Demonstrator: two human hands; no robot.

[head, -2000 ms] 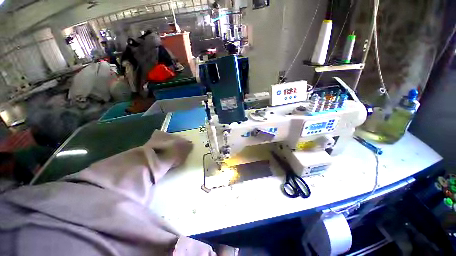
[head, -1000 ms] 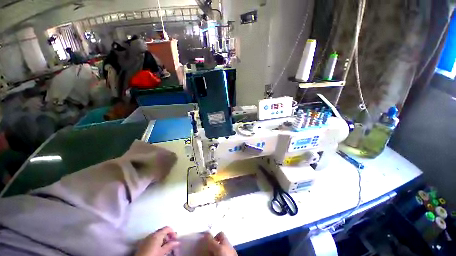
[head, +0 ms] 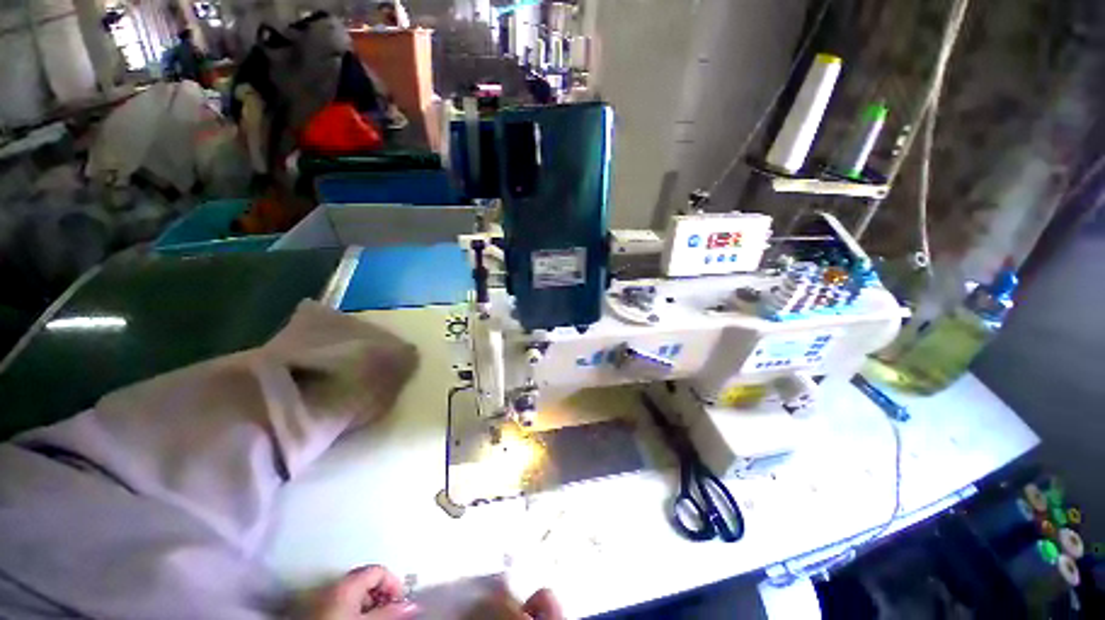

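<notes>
The large pinkish-beige fabric (head: 206, 424) lies heaped on the table left of the needle and runs down to the lower left. My left hand (head: 358, 596) is at the bottom edge, fingers closed on the fabric. My right hand (head: 527, 603) is beside it, cut off by the bottom edge and blurred; a strip of the fabric shows between the hands. The sewing machine (head: 715, 339) stands beyond, with its needle area lit yellow. No cloth shows under the presser foot (head: 521, 412).
Black-handled shears (head: 706, 503) lie right of the needle. A dark teal phone (head: 557, 218) stands upright at the machine head. A bottle of yellow-green liquid (head: 945, 345) is at the right end. Thread cones (head: 806, 115) stand behind. A person (head: 303, 85) is in the far background.
Both hands, out of view two seconds ago, came into view at the bottom edge and are now slightly lower. The camera view has shifted closer to the machine. The fabric heap keeps its shape.
</notes>
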